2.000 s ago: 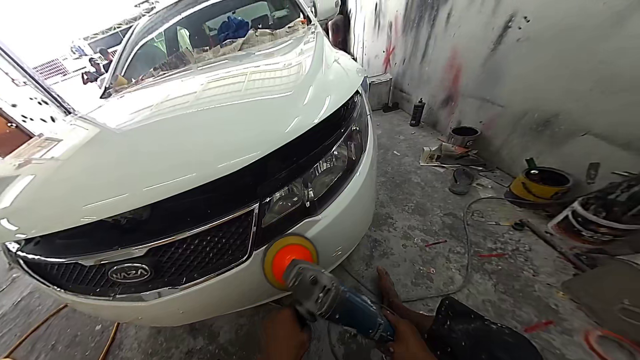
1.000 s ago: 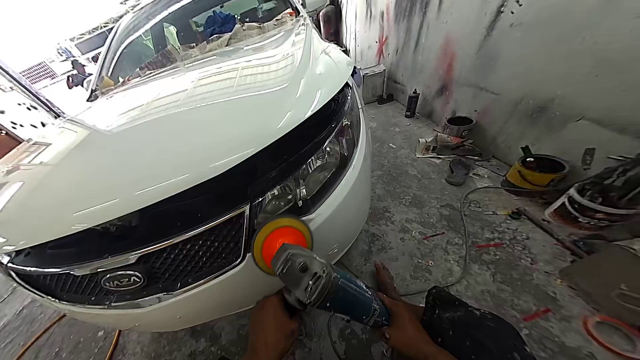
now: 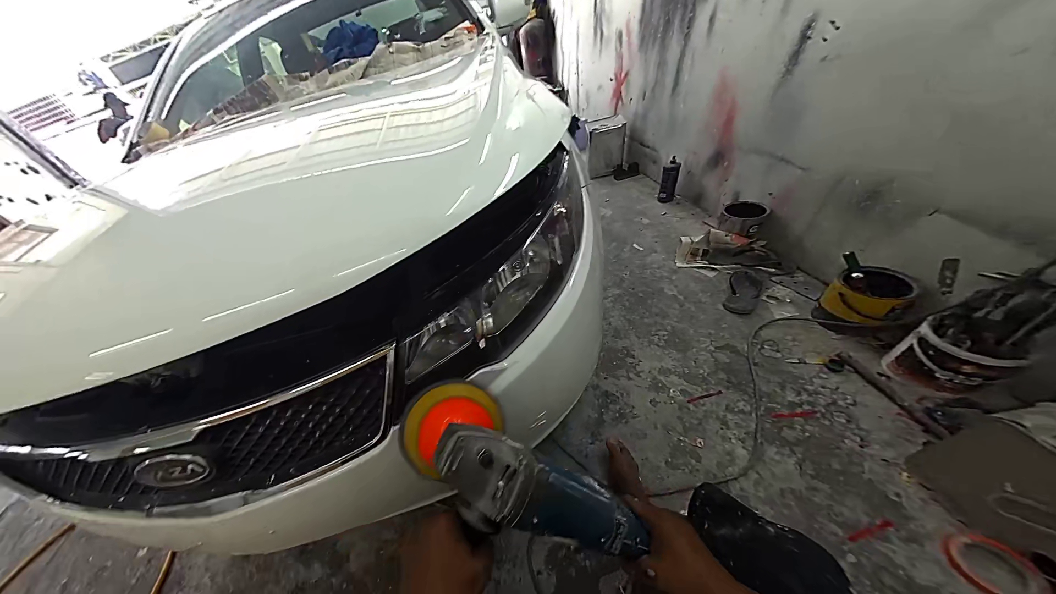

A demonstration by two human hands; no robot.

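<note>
A blue and grey electric polisher (image 3: pixel 577 505) with a round orange and yellow pad (image 3: pixel 452 425) is in my two hands. The pad meets the front bumper (image 3: pixel 544 371) of a white car, just below the headlight (image 3: pixel 503 297) and right of the grille (image 3: pixel 305 437). My left hand (image 3: pixel 445 553) grips the side handle under the tool's head and is partly blurred. My right hand (image 3: pixel 672 544) wraps around the rear of the blue body; some of its fingers are hidden behind the tool.
Along the stained wall stand a dark bottle (image 3: pixel 669 180), an open can (image 3: pixel 744 218), a yellow bucket (image 3: pixel 866 304) and a paint-smeared white bucket (image 3: pixel 949 355). A sandal (image 3: pixel 743 291) and a cable (image 3: pixel 752 396) lie on the floor. A bare foot (image 3: pixel 624 470) shows beside the tool.
The pad has shifted slightly against the bumper around the area below the headlight. Both hands have kept their hold on the polisher.
</note>
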